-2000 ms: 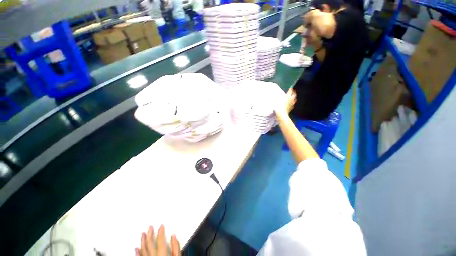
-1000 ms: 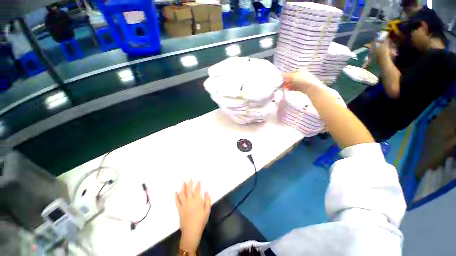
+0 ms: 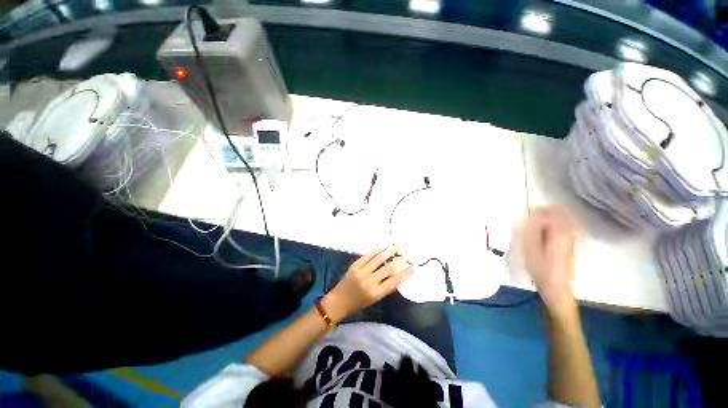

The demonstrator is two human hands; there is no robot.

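A white panel (image 3: 447,231) lies on the bench in front of me, hard to tell from the white top. A thin dark wire harness (image 3: 392,210) curves over it, with small black connectors at its upper end, near the front edge and at the right. My left hand (image 3: 375,277) is at the panel's front left edge, fingertips over the wire; whether they pinch it is unclear. My right hand (image 3: 547,247) is blurred at the panel's right side; what its fingers do cannot be told. A loose harness (image 3: 318,171) lies left of the panel.
Stacked white panels (image 3: 595,151) stand at right, a striped pile (image 3: 694,275) nearer me. At left are a grey power box (image 3: 231,76) with red light, a small meter (image 3: 270,135), white cables (image 3: 231,231) and panels with leads (image 3: 68,119). A dark-clothed person (image 3: 120,263) is close at left. The conveyor (image 3: 399,76) runs behind.
The view has swung left and down. My right hand has left the stacks and is over the bench. A panel with a harness now lies in front of me, with my left hand at its edge.
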